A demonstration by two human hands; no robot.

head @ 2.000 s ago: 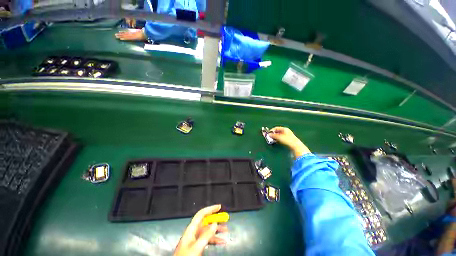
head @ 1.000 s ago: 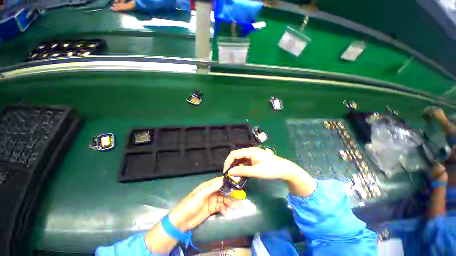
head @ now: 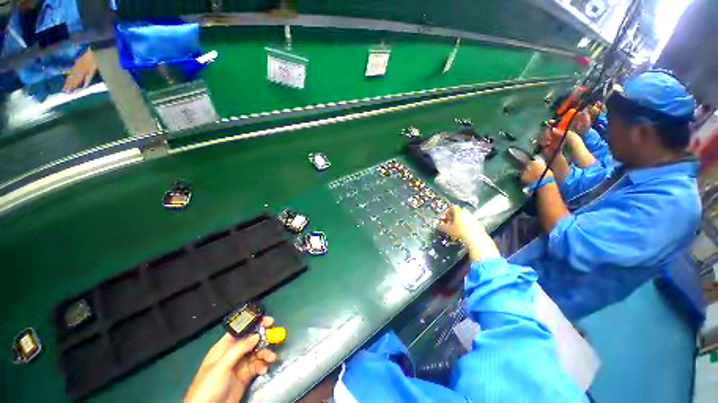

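Observation:
My left hand point(head: 228, 366) is at the lower middle, holding a dark rounded-square watch housing point(head: 243, 319) with a pale gold centre. A yellow-handled tool point(head: 275, 335) sticks out from the same fingers. My right hand point(head: 457, 226) reaches to the right part of the clear blister tray point(head: 370, 206), its fingertips at the small gold-brown parts point(head: 416, 187). Whether its fingers have hold of a part cannot be told. The black foam tray point(head: 149, 334) lies to the left, with one dark piece point(head: 78, 313) in a left pocket and the other pockets empty.
Loose housings lie beside the foam tray point(head: 316, 242), at far left point(head: 27, 345) and near the rail point(head: 177, 196). A crumpled clear bag point(head: 460, 169) lies over a dark container behind the blister tray. A worker in blue point(head: 630, 212) sits close at right. A metal rail point(head: 260, 130) crosses behind.
The view has swung right. My right hand has left the housing and moved right to the blister tray. My left hand still holds the housing, which it took between the first two frames.

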